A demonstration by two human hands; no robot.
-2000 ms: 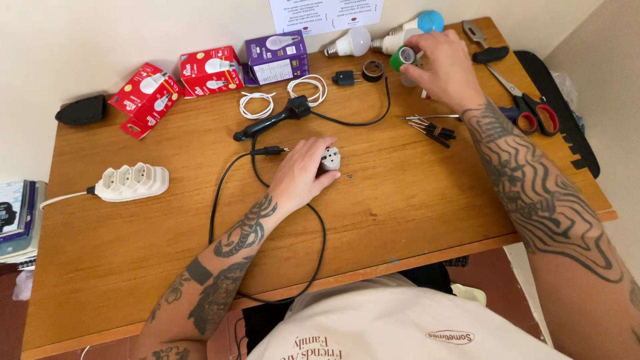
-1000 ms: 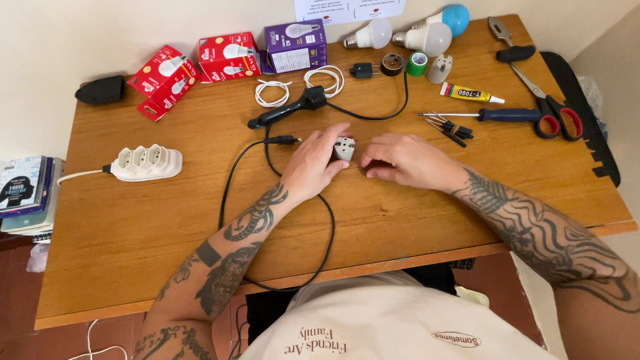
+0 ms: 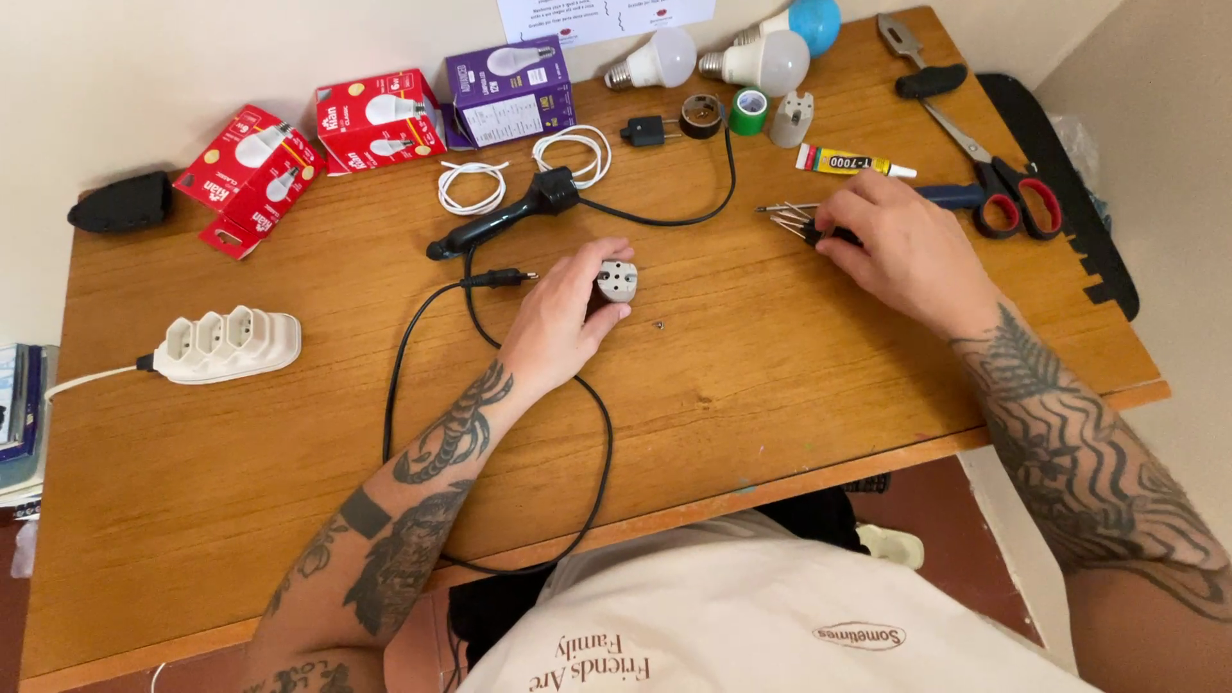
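Observation:
My left hand (image 3: 563, 313) grips a small grey socket piece (image 3: 617, 280) with holes in its face, thumb and fingers around it, over the middle of the wooden table. A tiny metal piece (image 3: 659, 325) lies just right of it. At the right, my right hand (image 3: 890, 236) has its fingertips on a bundle of small black-handled tools with thin metal tips (image 3: 791, 219); whether it grips one is hidden by the fingers. Beside that hand lie a blue-handled screwdriver (image 3: 951, 196) and a yellow glue tube (image 3: 852, 162). A second grey socket piece (image 3: 792, 119) stands farther back.
Scissors (image 3: 1001, 183) and a knife (image 3: 914, 58) lie at the right. Bulbs (image 3: 664, 60), green tape (image 3: 748, 111), bulb boxes (image 3: 380, 120) and white wire coils (image 3: 472, 188) line the back. A soldering iron (image 3: 500, 217), black cable (image 3: 604, 452) and white power strip (image 3: 231, 345) lie left.
My right hand went from the green tape and grey piece at the back to beside my left hand, then right to the black-handled tools. My left hand has kept hold of its socket piece.

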